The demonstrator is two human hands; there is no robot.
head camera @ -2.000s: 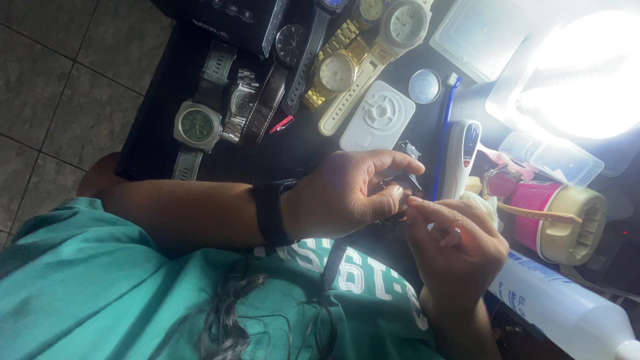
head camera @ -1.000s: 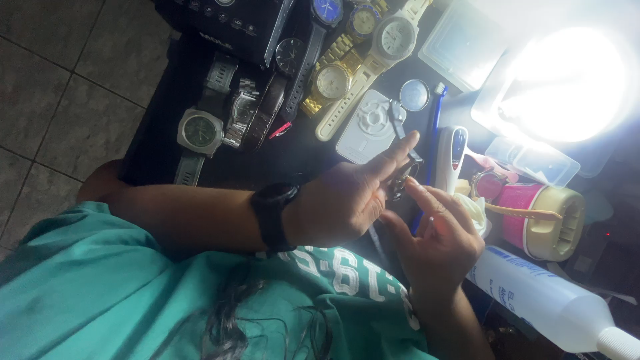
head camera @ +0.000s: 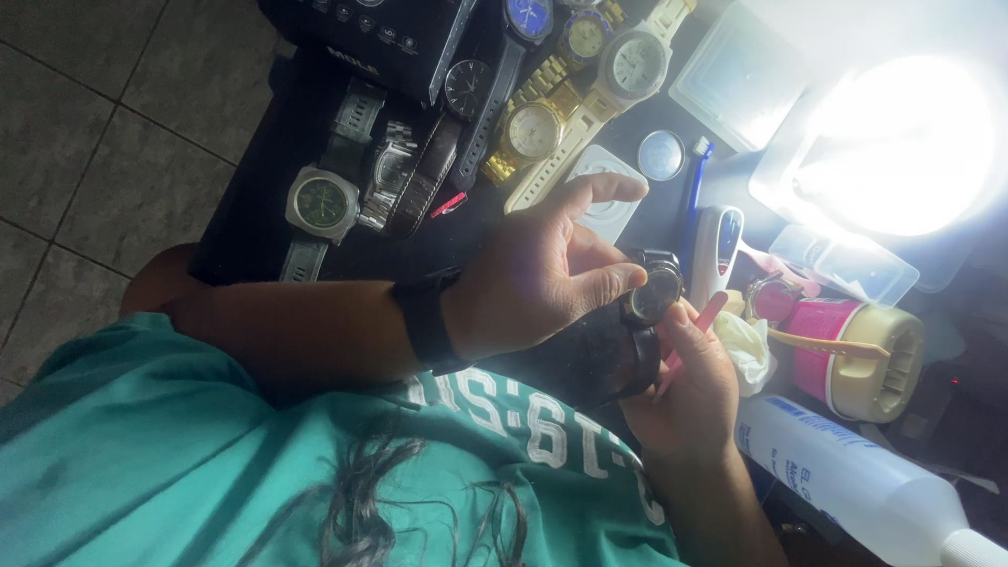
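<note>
A wristwatch with a dark dial and black strap (head camera: 655, 291) is held between both hands, its face turned up. My left hand (head camera: 543, 276) pinches the case edge with thumb and a bent finger, the index finger raised. My right hand (head camera: 693, 370) grips the watch's lower right side with the thumb, and a slim pink tool (head camera: 709, 313) lies between its fingers. Part of the black strap curves down by the right palm. Just above the left hand is a white plastic disc-shaped tray (head camera: 606, 177), partly covered by the fingers.
Several watches lie at upper left, among them a square-cased watch (head camera: 321, 202) and a gold watch (head camera: 533, 131). Rightward are a blue toothbrush (head camera: 697, 189), a white handheld device (head camera: 717, 248), a pink-and-cream container (head camera: 874, 358), an alcohol bottle (head camera: 858, 472) and a bright lamp (head camera: 906, 146). A black box stands at the top.
The watch's dial now shows, where the fingers largely hid the held item before. The pink tool now shows in my right hand. My left index finger has spread upward from the other fingers.
</note>
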